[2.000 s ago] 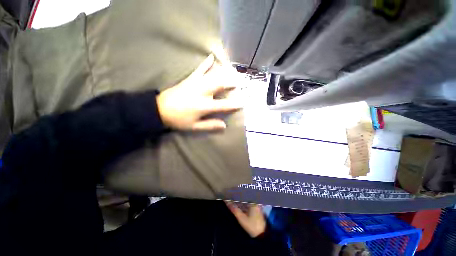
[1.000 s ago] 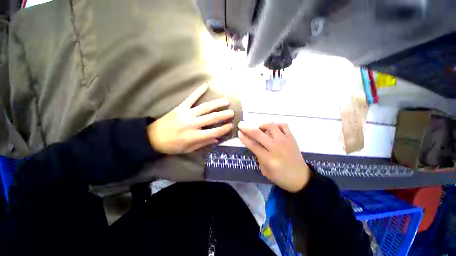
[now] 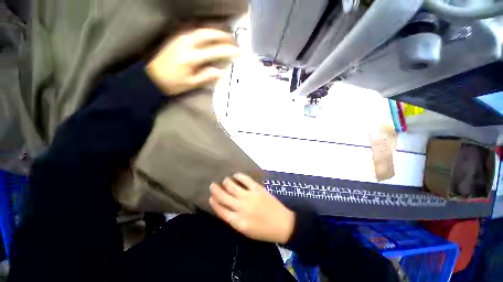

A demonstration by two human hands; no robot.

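The olive-brown garment panel (image 3: 185, 146) lies left of the needle area and drapes over the table's front edge. My left hand (image 3: 193, 59) is on the cloth at its upper part, blurred, fingers pointing right; whether it grips is unclear. My right hand (image 3: 251, 209) is at the panel's lower right edge, near the ruler, with its fingers curled on the cloth edge. The industrial sewing machine (image 3: 380, 71) stands at the top right. Its needle area (image 3: 278, 70) is under bright light, with no cloth seen beneath it.
A tan paper strip (image 3: 383, 154) lies right of the needle, by red and blue pens (image 3: 397, 114) and a yellow item (image 3: 413, 109). A cardboard box (image 3: 439, 165) holds dark cloth. The edge ruler (image 3: 353, 195) runs along the front. A blue basket (image 3: 424, 250) and red bin (image 3: 460, 242) are below.
The panel has shifted left, away from the needle, and is folded differently. My left hand has moved up. My right hand came up from below the table, then moved left and down onto the cloth edge.
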